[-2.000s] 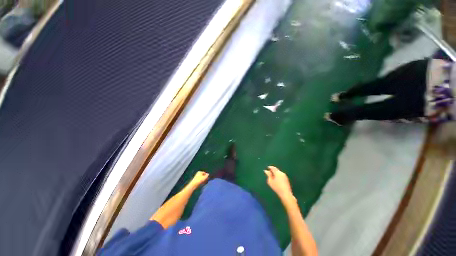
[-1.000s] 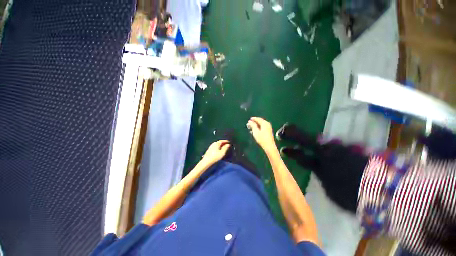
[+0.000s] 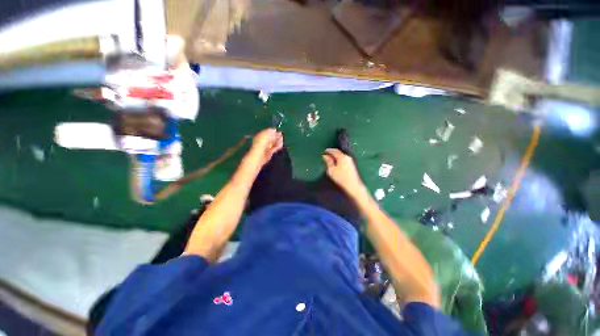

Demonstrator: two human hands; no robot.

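My left hand is in front of my body over the green floor, with its fingers curled in; nothing shows in it. My right hand is a little to its right, loosely curled, also with nothing visible in it. The hands are apart and touch no cloth or table. The brown cutting table lies ahead across the top, with a pale blue-white hanging cloth along its side.
A blurred white, red and blue item or machine stands at the table at left. White scraps lie on the green floor. A yellow-orange line runs at right. A green sack and clear-wrapped bundles lie at lower right.
The view has turned, so the table now runs across the top and the dark patterned lay is out of view. The other person has mostly left view. Both hands stay in front of my body.
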